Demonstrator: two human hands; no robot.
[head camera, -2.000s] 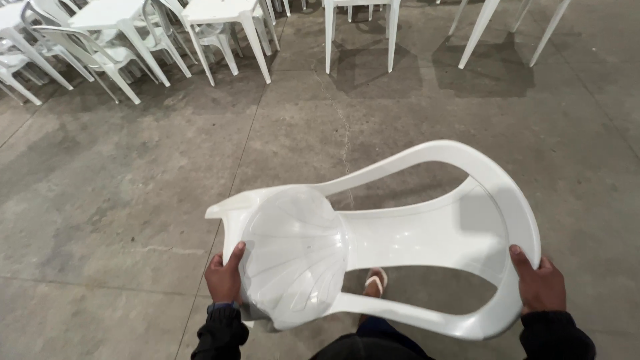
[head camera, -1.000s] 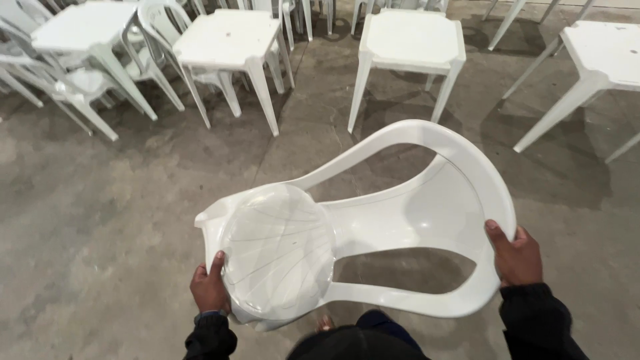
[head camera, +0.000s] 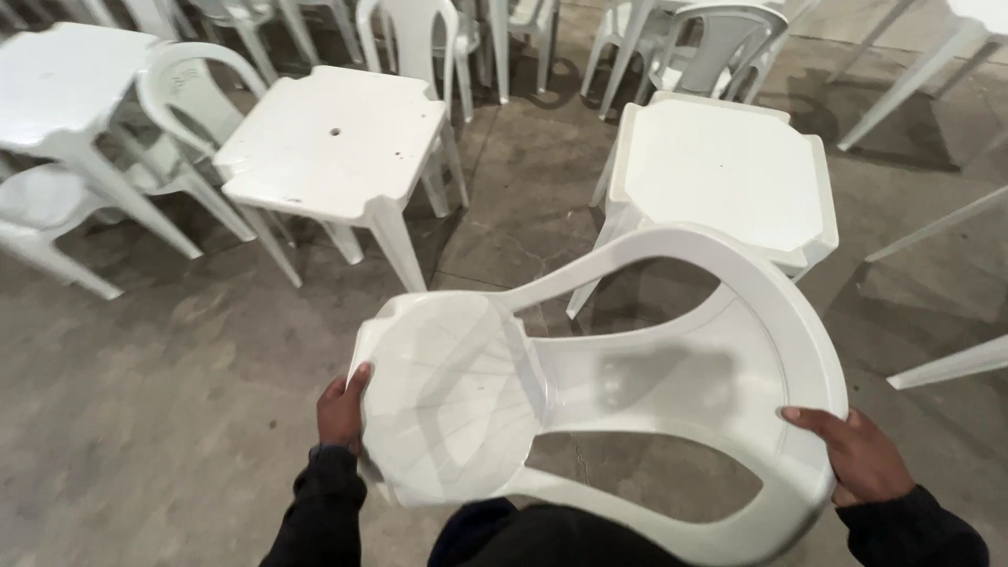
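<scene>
A white plastic chair (head camera: 453, 394) is held sideways in front of my body, its round seat at the left and its looped backrest at the right. My left hand (head camera: 342, 405) grips the front edge of the seat, thumb on top. My right hand (head camera: 858, 453) clasps the top rim of the backrest, its thumb on the inner face and its fingers mostly hidden behind the rim. The chair's legs are out of sight beneath the seat.
Ahead stand a square white plastic table (head camera: 339, 142) and, to its right, another white table (head camera: 724, 173) close beyond the held chair's backrest. A white chair (head camera: 197, 102) and a further table (head camera: 71, 87) are at the left. Table legs (head camera: 953, 362) reach in from the right.
The tables and chairs ahead are now much nearer as the view has moved forward. Both hands have kept their hold on the chair throughout.
</scene>
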